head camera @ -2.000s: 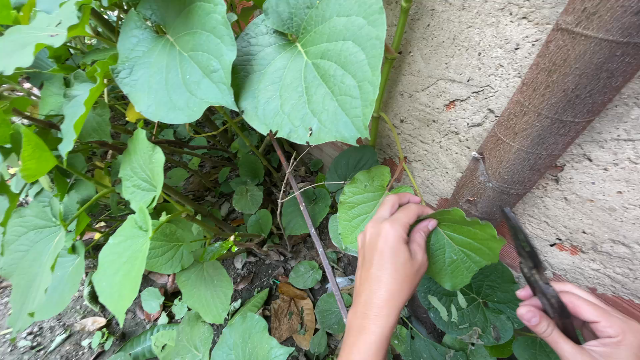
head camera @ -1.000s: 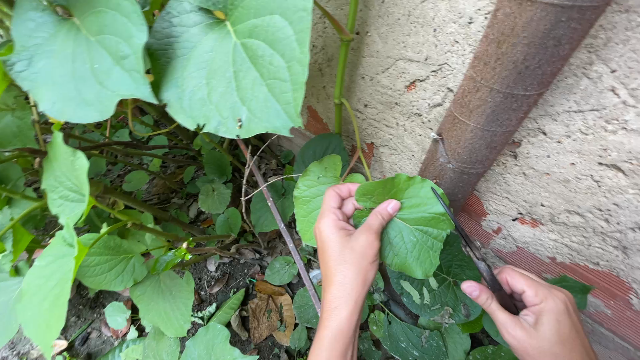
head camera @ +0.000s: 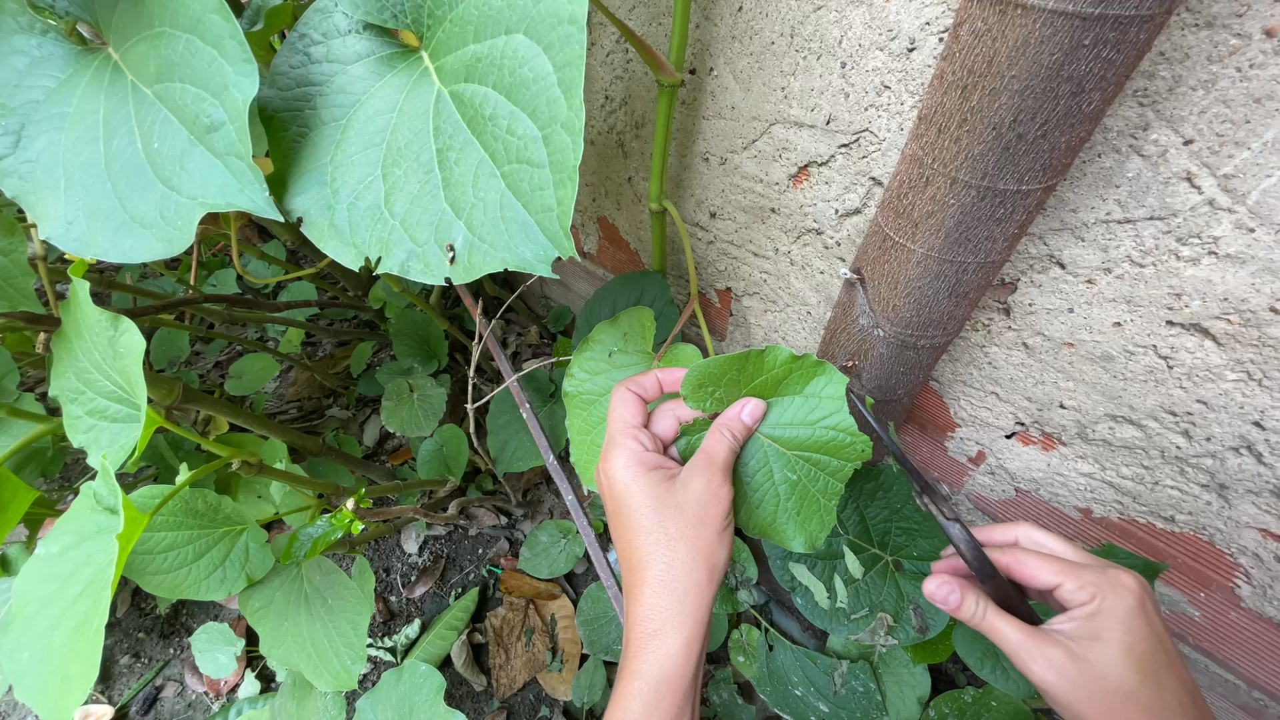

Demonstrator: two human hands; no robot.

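Note:
My left hand (head camera: 680, 470) pinches a green heart-shaped leaf (head camera: 800, 450) between thumb and fingers, at the centre of the head view. Another leaf (head camera: 605, 385) stands just behind those fingers. To the right, my right hand (head camera: 1050, 610) grips dark metal scissors (head camera: 940, 505), whose blades point up and left and look closed. Their tip lies close beside the right edge of the held leaf, and a small green scrap clings near it. The far ends of the scissor handles are hidden in my right hand.
A rough plastered wall (head camera: 1150, 300) with exposed red brick (head camera: 1200, 585) runs behind. Against it leans a brown trunk (head camera: 960, 200), with a green stem (head camera: 663, 150) to its left. Big leaves (head camera: 450, 130) overhang the upper left. A thin brown stick (head camera: 540, 440) slants over low plants and dry leaves.
The scissors, apart from the leaf two seconds ago, have come to its right edge. My left hand still holds the leaf, which is now turned more toward the view.

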